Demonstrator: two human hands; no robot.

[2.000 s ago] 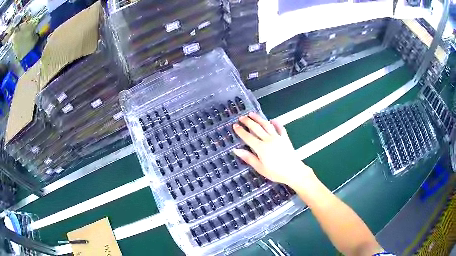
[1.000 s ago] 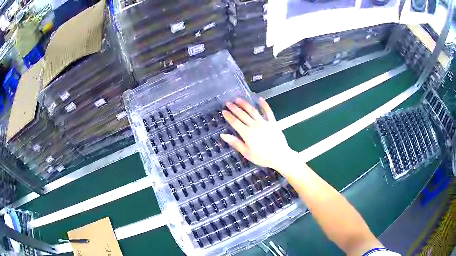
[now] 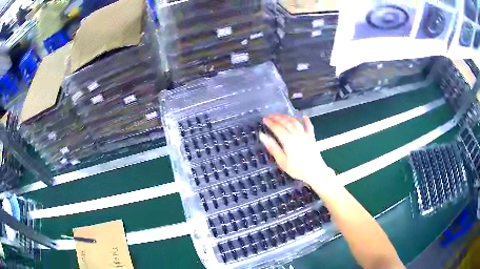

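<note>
A clear blister tray point(image 3: 227, 86) lies slanted on the green bench, its upper part without parts. Its lower rows hold black round parts point(image 3: 239, 249) on edge; a short group sits at the left of the uppermost filled row. My right hand point(image 3: 297, 149) reaches in from the lower right over the tray's right side. Its thumb and fingers are drawn together around dark parts at the right of the upper rows; the fingertips partly hide them. My left hand is not in view.
Tall wrapped stacks point(image 3: 221, 47) with white labels stand behind the tray. Cardboard point(image 3: 102, 247) with a dark pen point(image 3: 84, 239) lies at lower left. A smaller filled tray point(image 3: 439, 178) lies at right. A printed sheet point(image 3: 389, 52) hangs at upper right.
The view has shifted, so the bench scene sits further right. My right hand has gone from spread fingers to thumb and fingers drawn together around dark parts.
</note>
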